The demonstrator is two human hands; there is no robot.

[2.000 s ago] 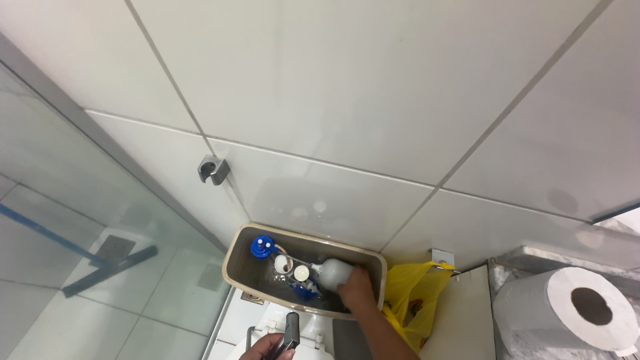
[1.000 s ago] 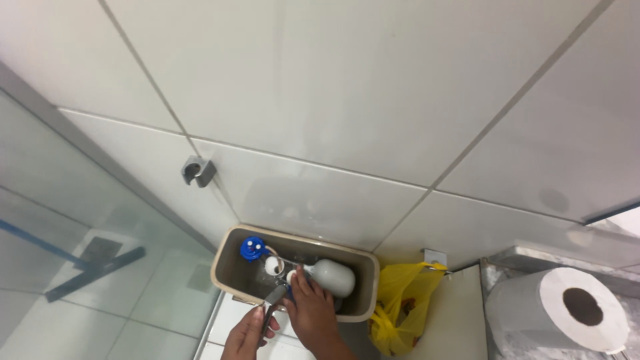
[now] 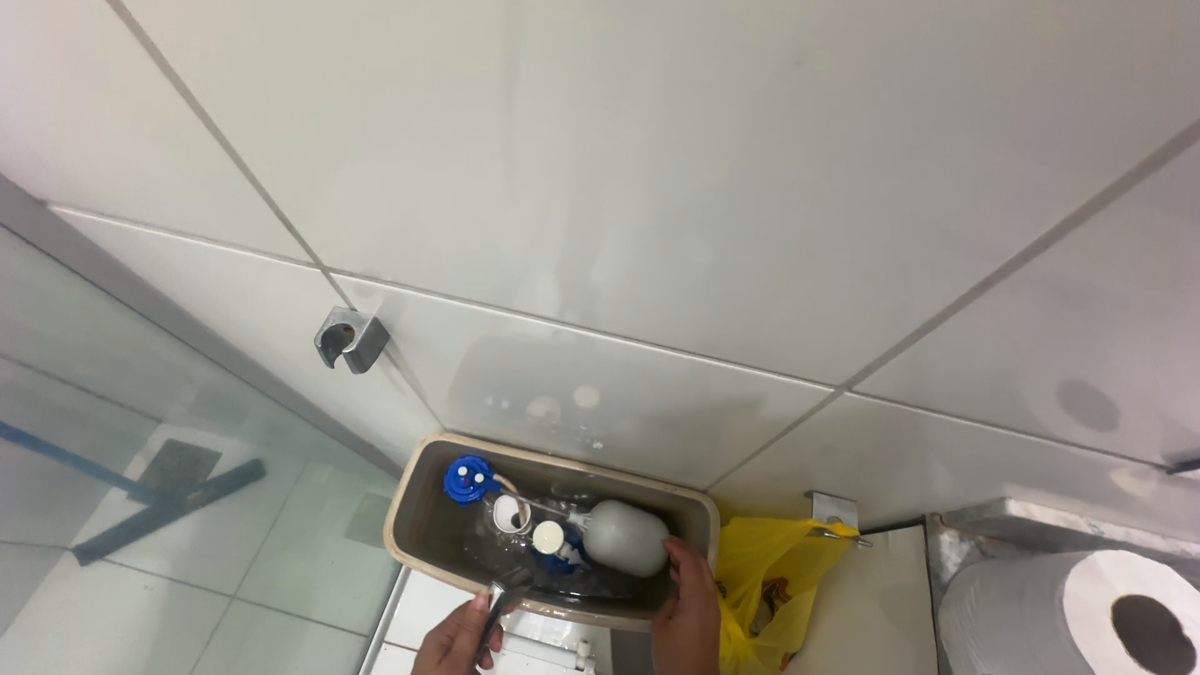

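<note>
An open toilet cistern (image 3: 403,530) holds water and its inner parts. Inside it are a blue fill valve cap (image 3: 466,480) at the left, a white overflow tube (image 3: 511,515), a cream round cap (image 3: 548,537) over a blue part, and a grey float (image 3: 626,537) at the right on a thin arm. My left hand (image 3: 459,637) grips a metal-coloured handled tool (image 3: 497,605), its head over the cistern's front rim; its exact kind is unclear. My right hand (image 3: 687,600) reaches over the right part of the front rim, fingertips at the float's right end.
A chrome wall holder (image 3: 351,339) is above left of the cistern. A yellow plastic bag (image 3: 764,591) hangs at its right, beside a large paper roll (image 3: 1059,609). Behind the glass at left is a blue-handled squeegee (image 3: 169,511). Tiled wall rises behind.
My right hand was near the cistern's middle, beside the tool, one second ago; it has moved right to the float's end. The left hand keeps hold of the tool.
</note>
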